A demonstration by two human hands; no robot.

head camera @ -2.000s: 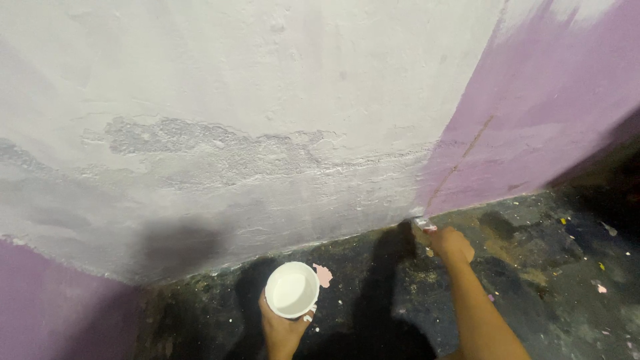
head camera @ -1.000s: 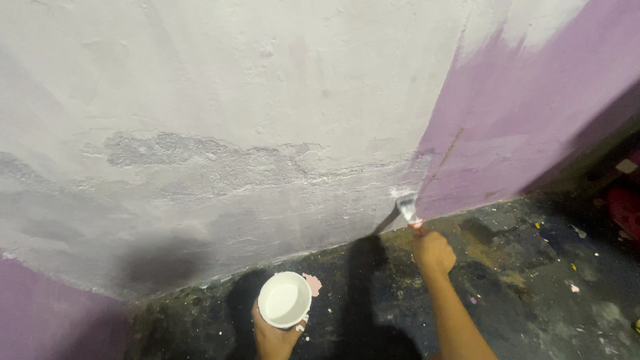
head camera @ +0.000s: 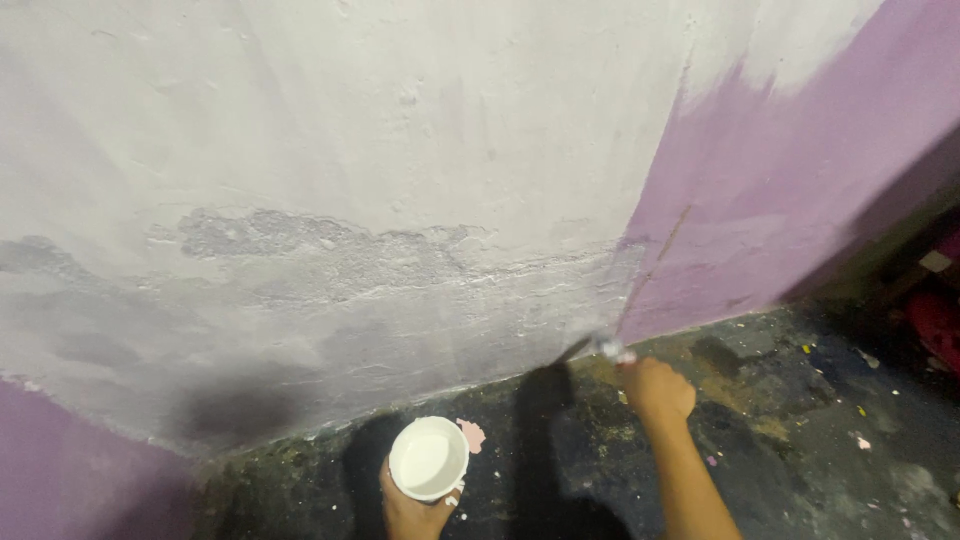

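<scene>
My left hand grips a white tub of white paint from below, at the bottom middle of the view; white paint marks the fingers. My right hand is closed around the handle of a paintbrush, whose blurred, white-coated head is at the foot of the wall, by the floor line. The wall is mostly coated white, with purple paint to the right. A rough, peeling patch crosses its lower part.
The dark floor is spotted with paint flecks. A pink paint flake lies beside the tub. Another purple surface shows at the lower left. A dark red object stands in shadow at the right edge.
Since one second ago, my right hand has brought the brush from higher on the wall down to its base. The tub remains in my left hand.
</scene>
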